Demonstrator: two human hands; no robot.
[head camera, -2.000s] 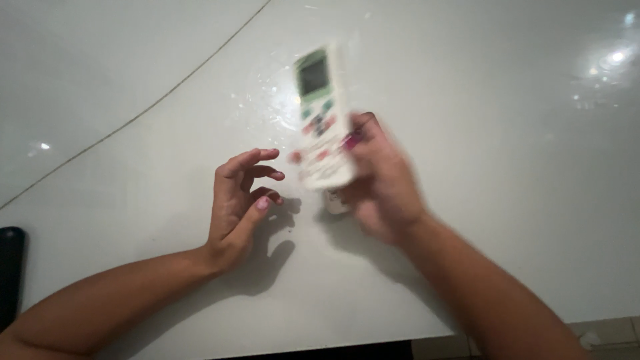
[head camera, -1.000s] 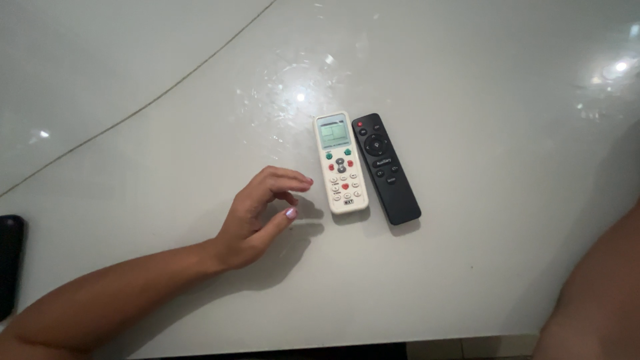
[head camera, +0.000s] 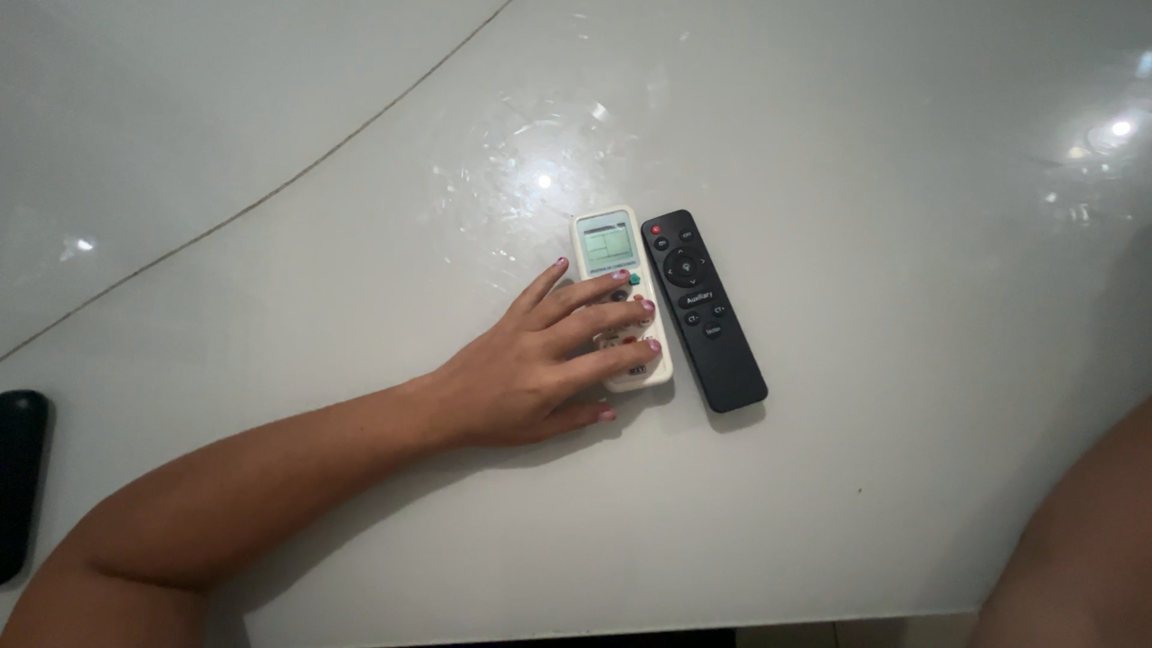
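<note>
My left hand (head camera: 540, 364) lies palm down with its fingers spread over the lower part of a white remote control (head camera: 608, 243). The fingers cover many of its buttons, while its small display stays visible above them. Just right of the white remote, a black remote control (head camera: 706, 315) lies face up on the glossy white table, slightly tilted and apart from my fingers. My right hand is out of the frame; only part of that arm shows at the lower right.
A dark rounded object (head camera: 20, 486) lies at the left edge of the white table (head camera: 864, 540). The table's near edge runs along the bottom of the view. A thin dark line crosses the surface at the upper left.
Two seconds ago my right hand held the white remote raised; one second ago it lay beside the black one and my right hand was out of view. My left hand has moved right onto the white remote.
</note>
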